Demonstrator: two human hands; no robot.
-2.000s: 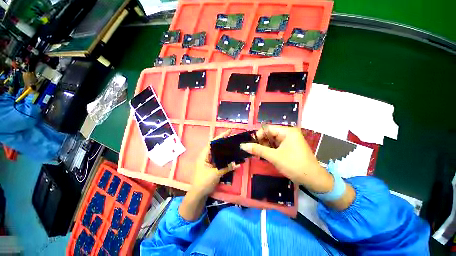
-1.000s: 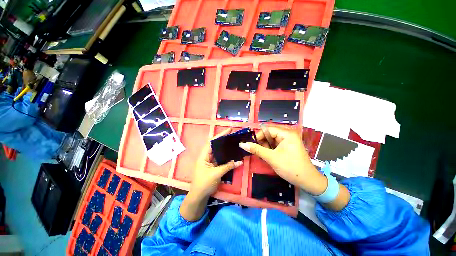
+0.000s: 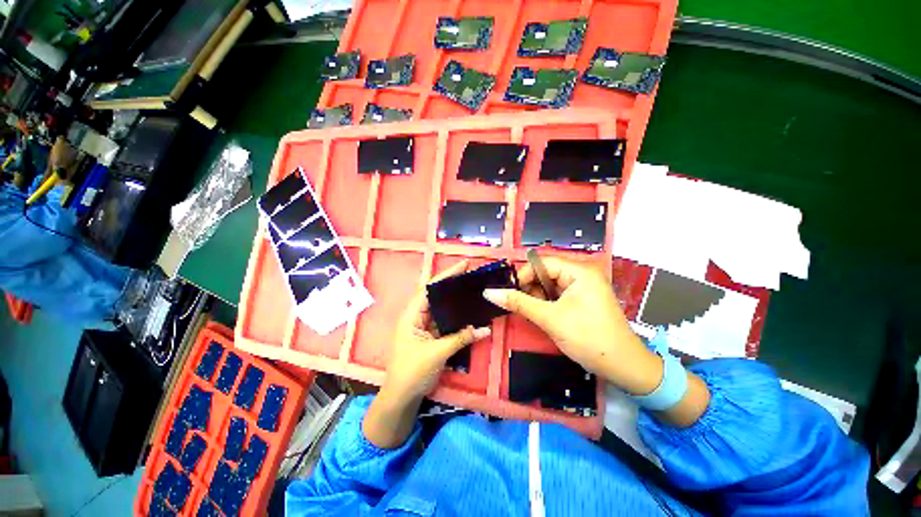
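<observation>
A covered board point(image 3: 465, 301), its face black, is held tilted above the near tray. My left hand point(image 3: 422, 343) grips its left side and lower edge, with the thumb on the face. My right hand point(image 3: 571, 313) holds its right side, thumb on the face near the right edge. A thin dark tool, perhaps tweezers point(image 3: 541, 275), shows at my right fingers. The backing sheet point(image 3: 309, 247) with several black pieces lies across the left pockets of the salmon-red compartment tray point(image 3: 404, 265). Several covered boards point(image 3: 564, 224) lie in the tray's pockets.
A far red tray point(image 3: 404, 22) holds green assembled boards point(image 3: 542, 87). White sheets point(image 3: 707, 227) lie on red material at the right. A lower red tray point(image 3: 288, 429) holds blue boards point(image 3: 188, 418). Another person's blue sleeve point(image 3: 50, 247) shows at the far left.
Over the last two seconds the view has shifted slightly. Both hands stay on the board, which has moved little. The thin tool at my right fingers shows more clearly now.
</observation>
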